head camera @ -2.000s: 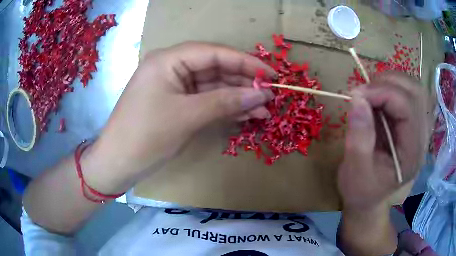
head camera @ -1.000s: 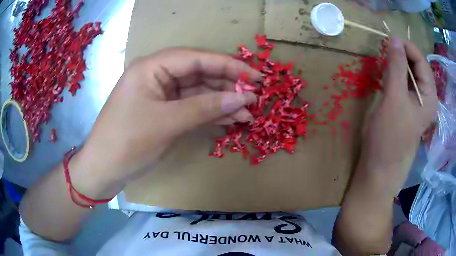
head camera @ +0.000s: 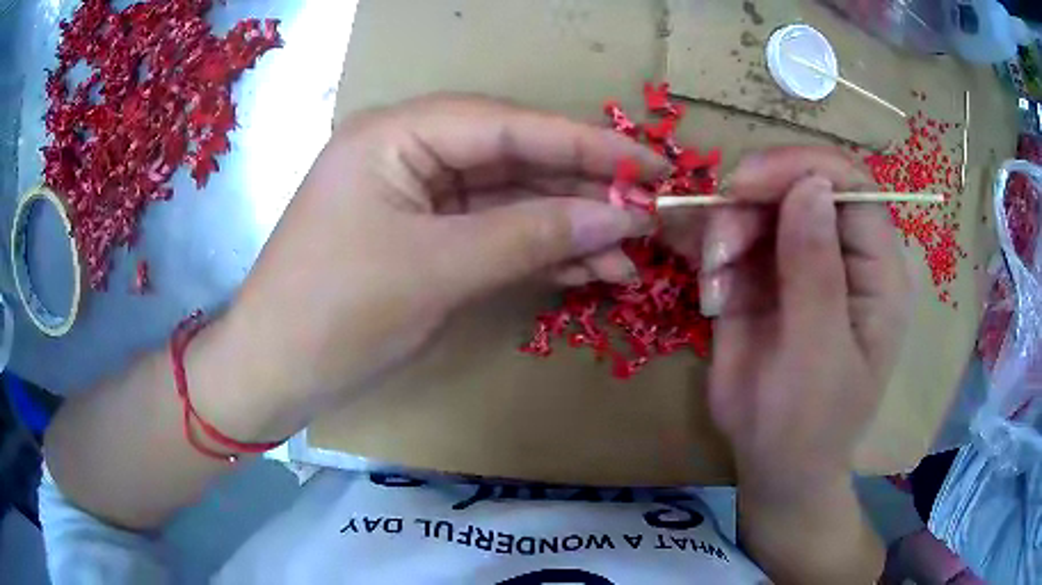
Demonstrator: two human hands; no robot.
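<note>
My left hand (head camera: 457,206) holds a small red and pink figurine (head camera: 624,190) between thumb and fingertips. My right hand (head camera: 806,269) grips a thin pale wooden stick (head camera: 891,198) level, its left tip at the figurine; whether they touch is unclear. A heap of red figurines (head camera: 646,314) lies under and behind my hands, partly hidden. Tiny red parts (head camera: 920,171) are scattered to the right. A second wooden stick (head camera: 874,98) rests with one end on the white round cap (head camera: 801,64).
The brown cardboard sheet (head camera: 503,400) lies on a shiny metal tabletop (head camera: 263,137). A larger red pile (head camera: 143,103) and a tape roll (head camera: 47,261) are at left. Clear plastic bags (head camera: 1011,377) are at the right edge. Another pale stick (head camera: 966,137) lies upper right.
My right hand has moved from the right side back to the figurine with one stick. The second stick, held two seconds ago, now lies on the cap. My left hand still holds the figurine.
</note>
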